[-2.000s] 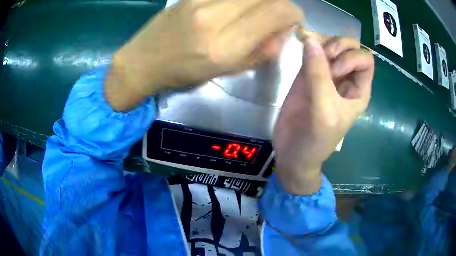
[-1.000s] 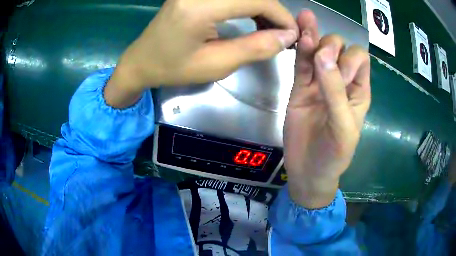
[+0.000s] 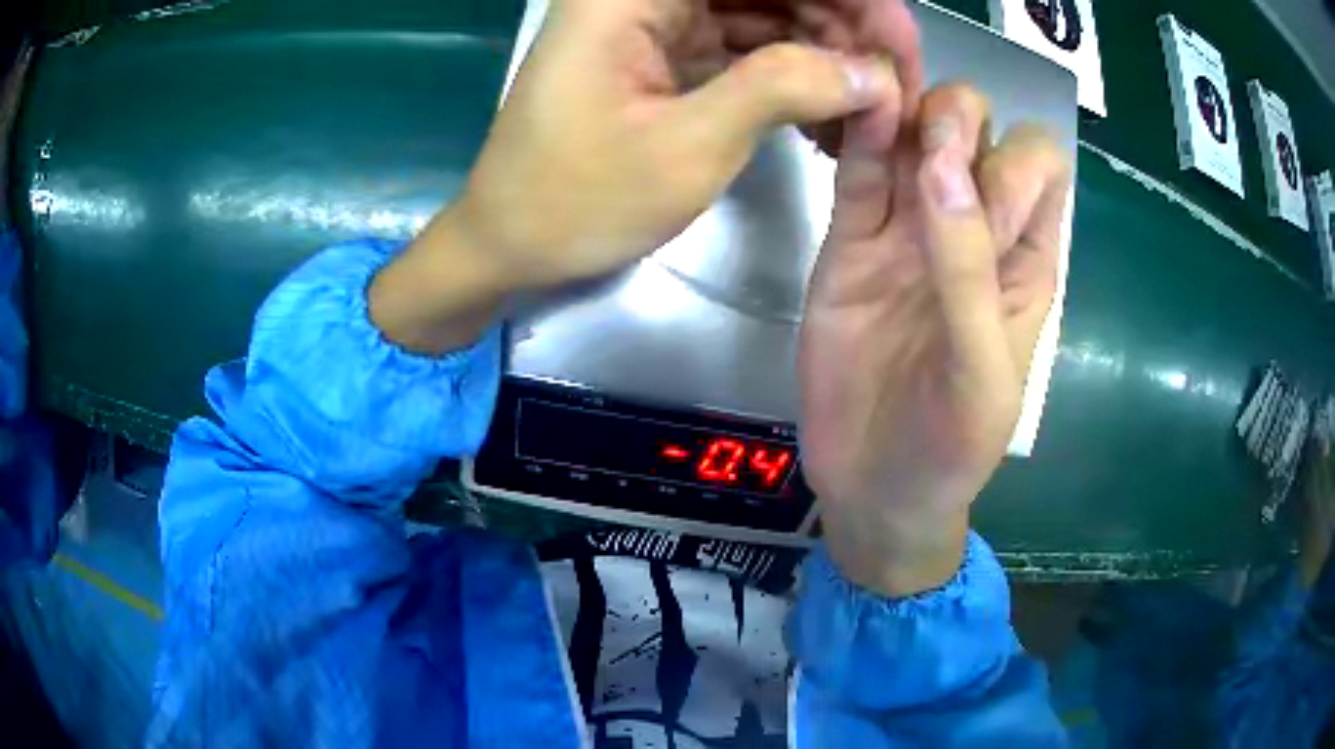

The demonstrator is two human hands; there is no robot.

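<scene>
A bench scale stands in front of me, with a shiny steel platter [image 3: 666, 329] partly hidden by my hands. Its black display [image 3: 659, 454] shows red digits reading -0.4. My left hand [image 3: 630, 161] is above the platter, with thumb and fingers pinched together at the fingertips of my right hand. My right hand [image 3: 930, 322] is raised palm towards me over the scale's right side, fingers curled. The fingertips of both hands meet. Whether a small thing is between them cannot be made out.
White boxes with dark round watch pictures [image 3: 1203, 106] stand in a row at the upper right. A pile of narrow whitish packets [image 3: 1271, 424] lies at the right on the green bench [image 3: 264, 278]. Blurred blue clothing shows at the lower right edge.
The display went from -0.4 to 0.0 and back to -0.4. The hands stay together over the platter; my left hand has shifted a little right. The view has shifted slightly.
</scene>
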